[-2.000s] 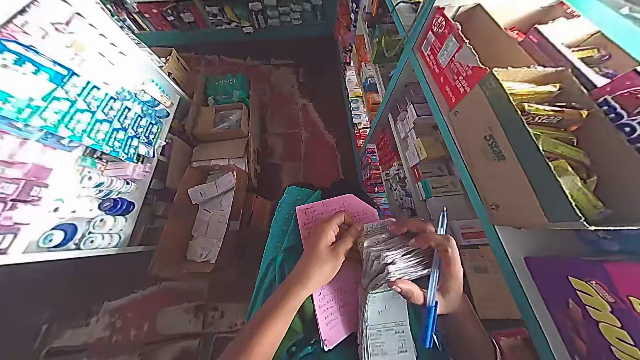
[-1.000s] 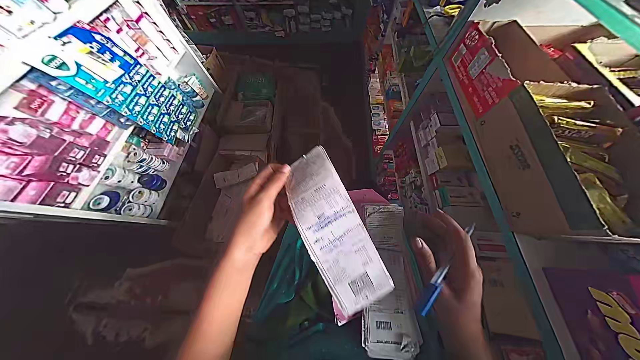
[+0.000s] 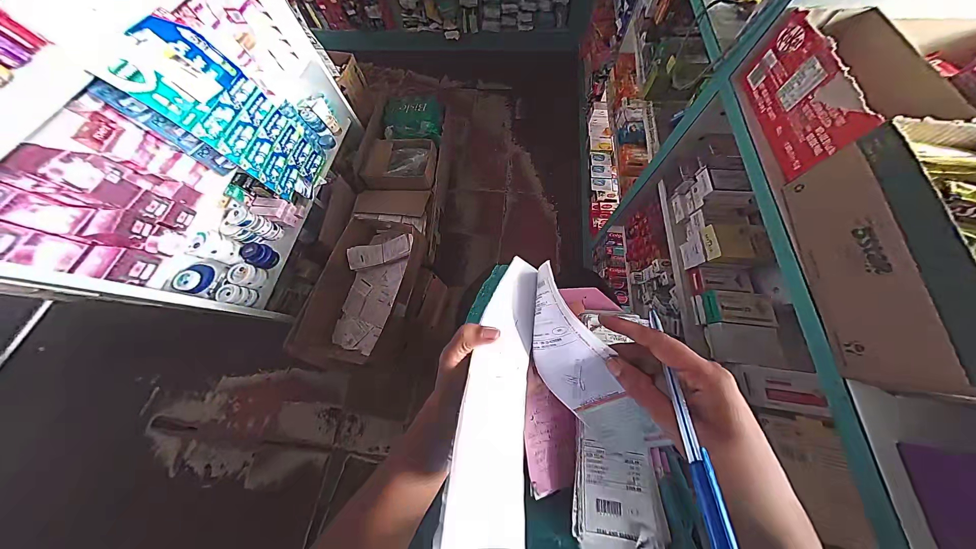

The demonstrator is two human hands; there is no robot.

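Observation:
My left hand (image 3: 465, 358) grips a long white paper slip (image 3: 492, 427) by its left edge, thumb on top. With my right hand (image 3: 679, 381) I hold a curled printed slip (image 3: 576, 366) between thumb and fingers, and a blue ballpoint pen (image 3: 698, 465) rests across the same hand, pointing up. Under the right hand lies a stack of printed receipts (image 3: 618, 488). Pink handwritten paper (image 3: 549, 435) shows between the slips. Green cloth (image 3: 488, 293) shows behind and below the papers.
On the left, a lit shelf (image 3: 191, 297) holds packets and rolls. An open cardboard box (image 3: 313, 328) with papers stands on the floor. To the right are a green-framed glass case (image 3: 793, 274) and a cardboard carton (image 3: 869, 259) on top.
My left hand has lifted a printed slip off the stack and now holds a white one lower down. My right hand has moved in from the right and taken hold of a curled slip.

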